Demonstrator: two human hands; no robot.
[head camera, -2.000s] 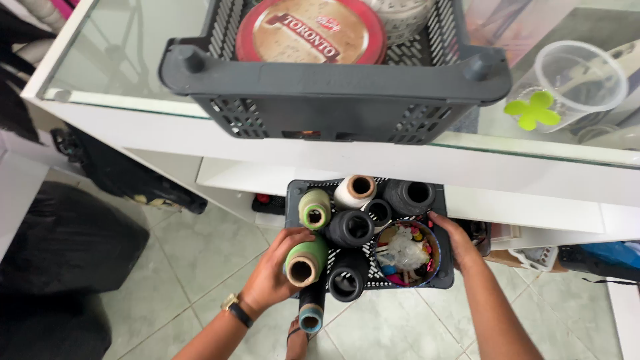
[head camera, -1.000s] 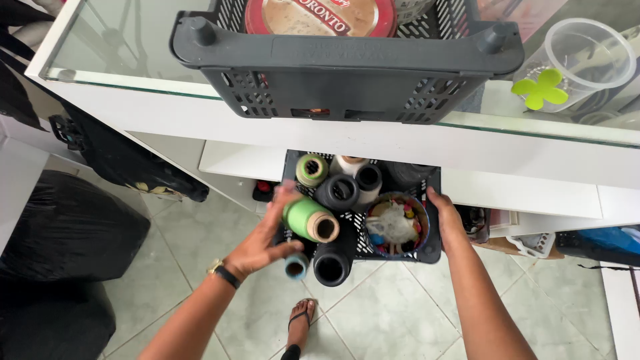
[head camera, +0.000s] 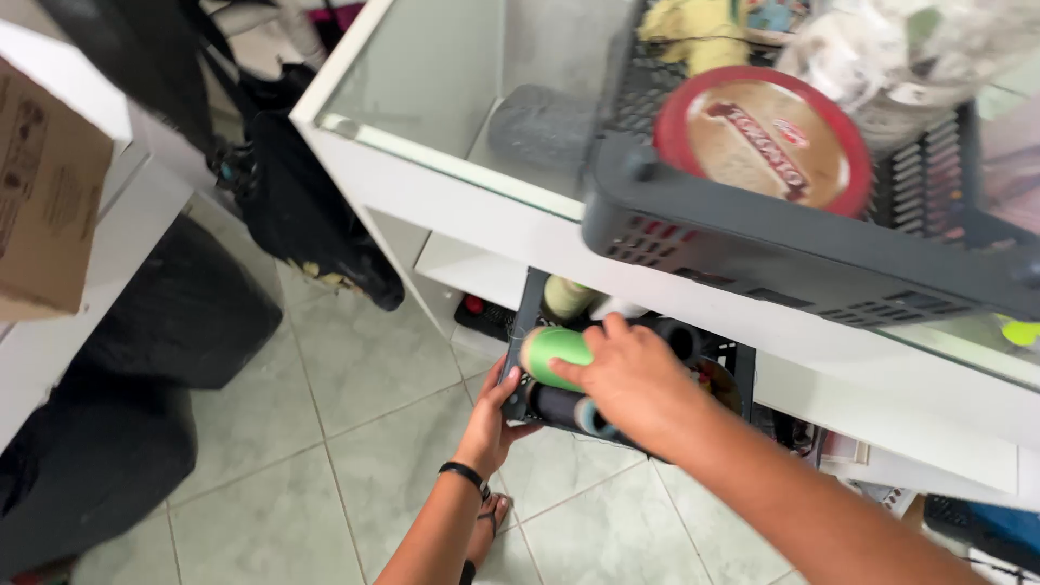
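Observation:
A dark plastic basket (head camera: 526, 313) of thread cones juts out from under the glass-topped counter. My left hand (head camera: 487, 418) grips its left front corner. Over the basket, my right hand (head camera: 630, 374) is on a bright green thread cone (head camera: 556, 356), its fingers on the cone's right end. A dark thread cone (head camera: 556, 404) lies in front of the green one, beside a blue-rimmed cone end (head camera: 591, 416). Behind are a pale green cone (head camera: 566, 297) and a black cone (head camera: 676, 335). The round container at the right is mostly hidden behind my right arm.
A larger grey basket (head camera: 780, 252) stands on the glass counter, holding a red-rimmed round tub (head camera: 764, 142) and plastic bags. Black bags (head camera: 187, 309) lie on the floor at left, near a cardboard box (head camera: 49, 195). A black cloth item (head camera: 313, 203) hangs beside the counter's left end.
My right hand has left the basket's right side and come onto the green cone. My left hand has moved to the basket's left front corner. The view has turned and shifted left.

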